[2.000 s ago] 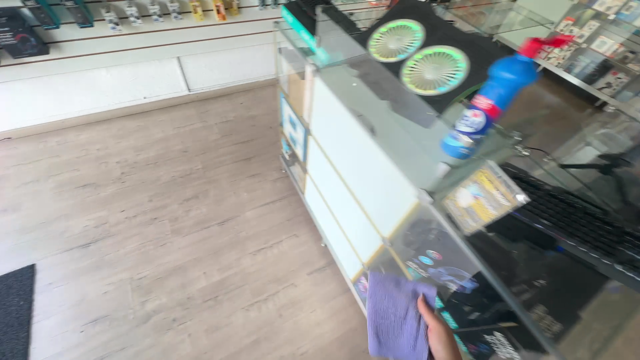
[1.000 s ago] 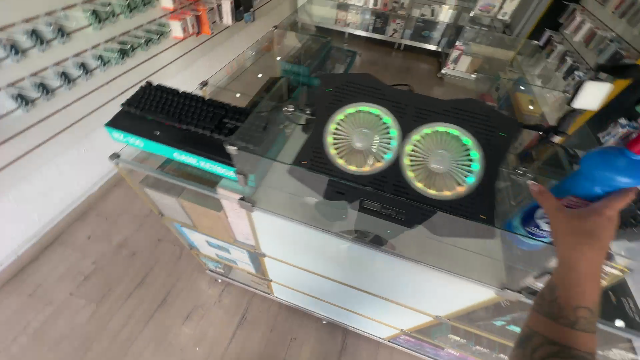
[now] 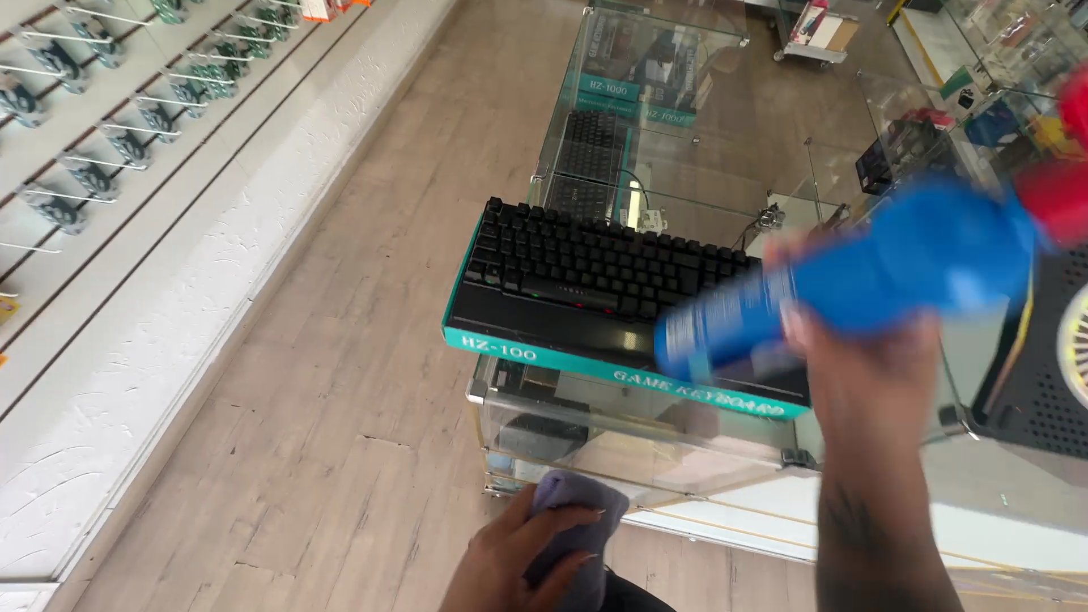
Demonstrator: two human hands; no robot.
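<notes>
My right hand [image 3: 875,357] grips a blue plastic bottle [image 3: 918,255] with a red top, blurred and tilted, its lower end in front of the right part of a black keyboard [image 3: 595,263]. That keyboard lies in a teal-edged box [image 3: 620,374] on the corner of a glass display counter [image 3: 629,416]. Below the counter's front edge, my left hand [image 3: 527,552] holds a folded purple cloth [image 3: 582,518], fingers curled over it.
A black cooling pad [image 3: 1045,382] with a lit fan lies at the right on the counter. More boxed goods stand inside the glass case behind. Packs hang on hooks on a slatted wall [image 3: 170,127] at left, beyond a strip of wood floor [image 3: 340,408].
Two seconds ago the bottle stood on the counter; one second ago my right hand was on it at the far right. Now it is held over the keyboard end. The view has swung toward the left wall.
</notes>
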